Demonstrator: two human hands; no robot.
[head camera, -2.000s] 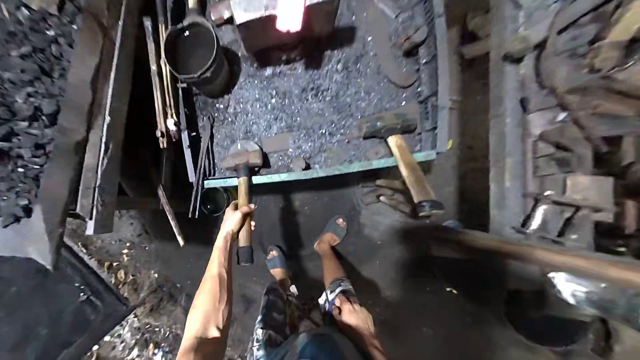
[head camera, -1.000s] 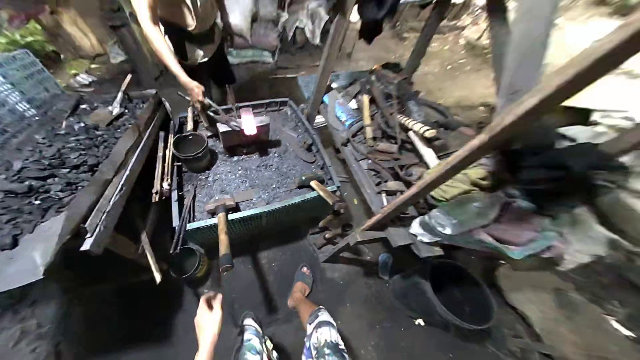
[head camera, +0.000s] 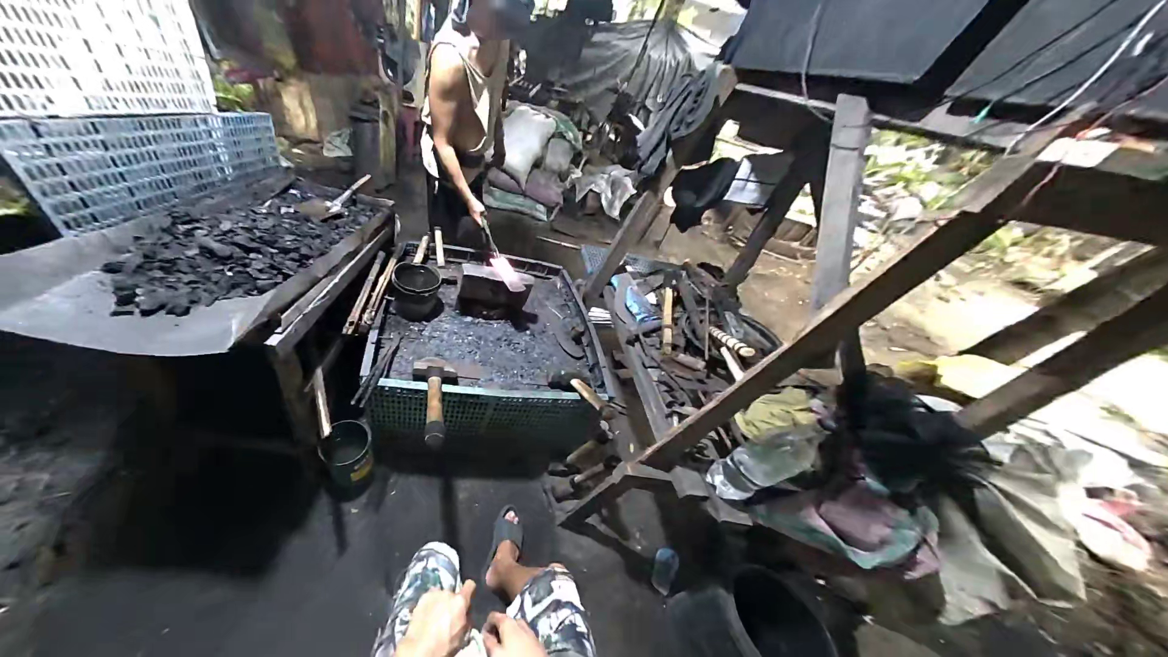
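My left hand (head camera: 436, 620) and my right hand (head camera: 511, 636) are close together over my patterned shorts at the bottom of the view; no tool shows in either, and their lower parts are cut off. In front of them a hammer (head camera: 435, 401) rests on the near rim of a charcoal-strewn crate bed (head camera: 484, 342), its wooden handle hanging out toward me. A second hammer (head camera: 584, 391) lies at the near right corner. Across the bed, another person's hand (head camera: 477, 212) holds tongs (head camera: 491, 239) on a glowing hot metal piece (head camera: 504, 267), over a dark metal block (head camera: 488, 297).
A charcoal table (head camera: 214, 251) stands to the left. Near the bed are a black bucket (head camera: 417, 297) and a lower bucket (head camera: 349, 456) on the ground. Scrap and tools lie right of the bed, behind a slanting wooden beam (head camera: 776, 374). A large black tub (head camera: 780, 616) sits at the lower right.
My left hand has let go of the hammer, which now rests on the crate rim, and has drawn back to my lap. The view has tilted up, bringing the other person into sight.
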